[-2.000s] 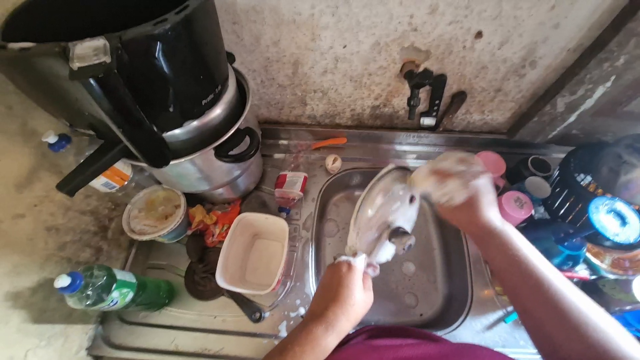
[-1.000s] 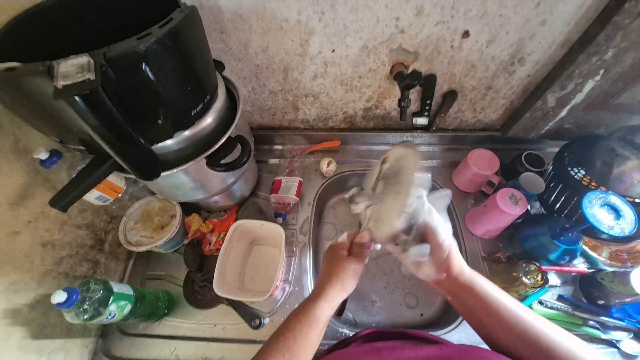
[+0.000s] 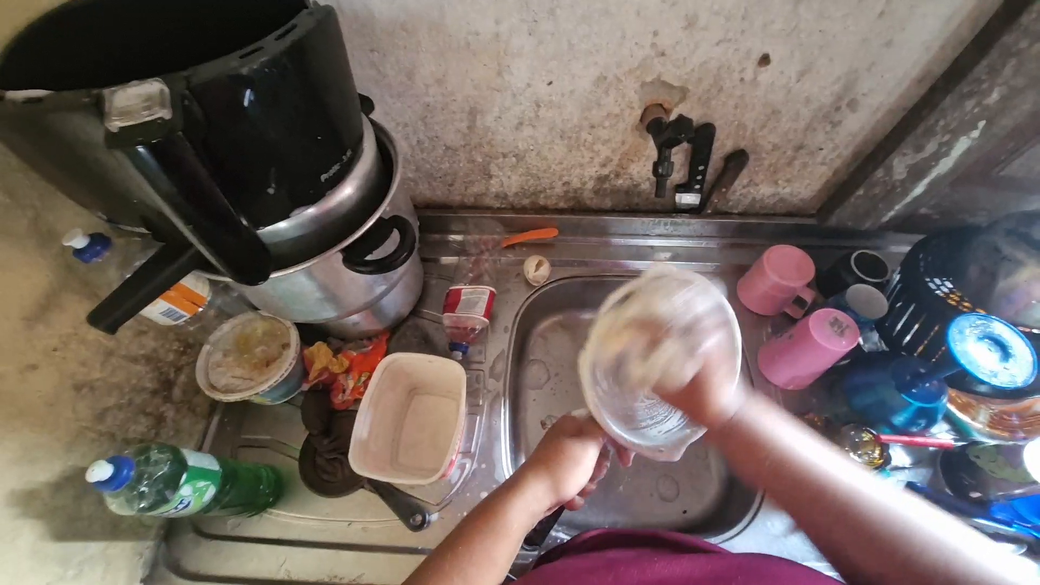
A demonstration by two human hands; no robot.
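Over the steel sink basin [image 3: 544,382] a round, translucent, soapy lid or shallow dish [image 3: 650,431] is tilted. My left hand [image 3: 573,459] grips its lower left rim. Inside it my right hand [image 3: 703,378] is blurred by motion, against a pale, blurred thing [image 3: 630,333] that looks like a sponge or cloth; its fingers are hidden. A dark handle [image 3: 543,526] shows below my left hand, and what it belongs to cannot be told.
Left of the basin stand a white plastic tub [image 3: 410,418], a lidded tub [image 3: 250,357], a green bottle [image 3: 187,481] and stacked pots [image 3: 325,284]. Pink mugs [image 3: 808,348], a blue lid [image 3: 991,351] and other dishes crowd the right. A tap [image 3: 666,146] juts from the wall.
The round piece was nearly edge-on a second ago; its broad inner face now shows. My right hand has moved from its right side to over that face. My left hand still holds the rim.
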